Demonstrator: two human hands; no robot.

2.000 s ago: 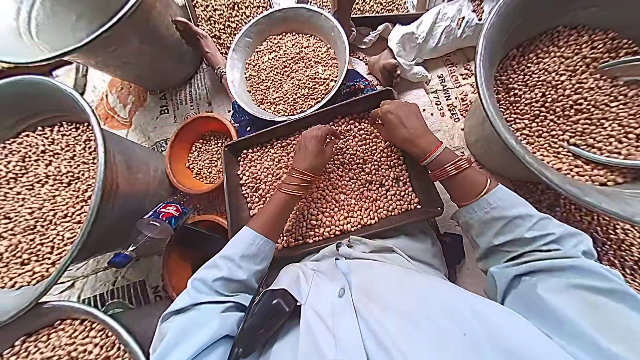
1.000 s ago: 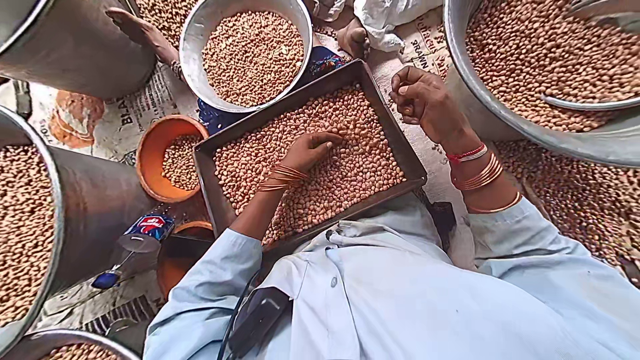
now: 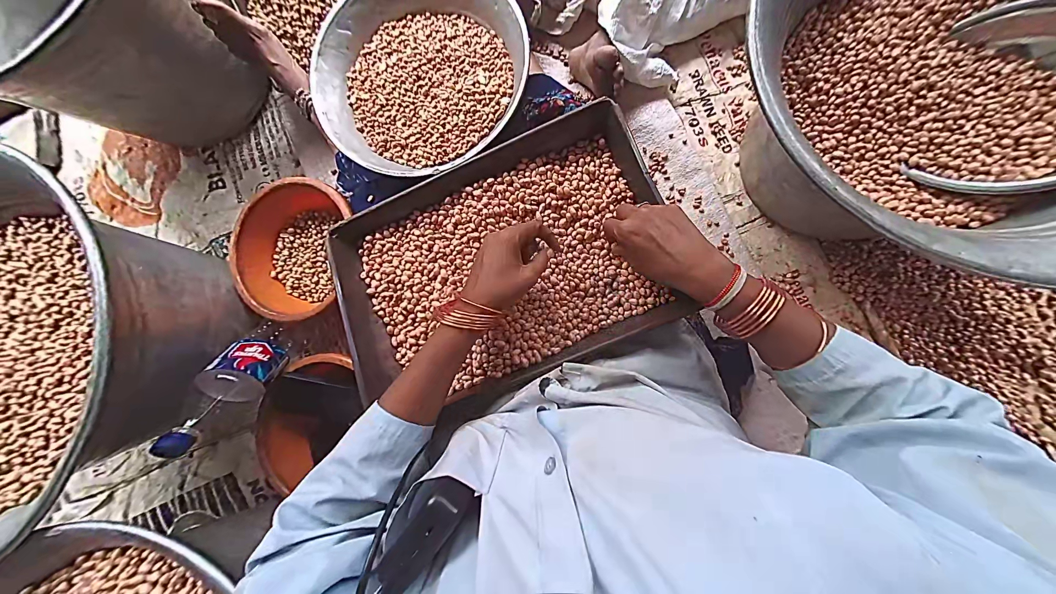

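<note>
A dark rectangular metal tray (image 3: pixel 350 299) lies across my lap, tilted in view and filled with a layer of reddish-brown shelled nuts or beans (image 3: pixel 462 239). My left hand (image 3: pixel 505 262) is over the middle of the nuts, fingers curled with thumb and forefinger near each other; whether a nut is between them is unclear. At the tray's right part, my right hand (image 3: pixel 658 247) has its bent fingertips down at the nuts, and what they hold is hidden. Bangles circle both wrists.
Large metal pots of nuts stand at the right (image 3: pixel 767 91), left (image 3: pixel 99 330) and lower left (image 3: pixel 157 536). A metal basin (image 3: pixel 330 74) is beyond the tray, near another person's hand (image 3: pixel 256 41). Orange bowls (image 3: pixel 247 247) and a plastic bottle (image 3: pixel 235 371) sit left.
My right hand, raised off the tray's right edge one second ago, is back down at the nuts. My left hand has lifted its fingers from the nuts and curled them.
</note>
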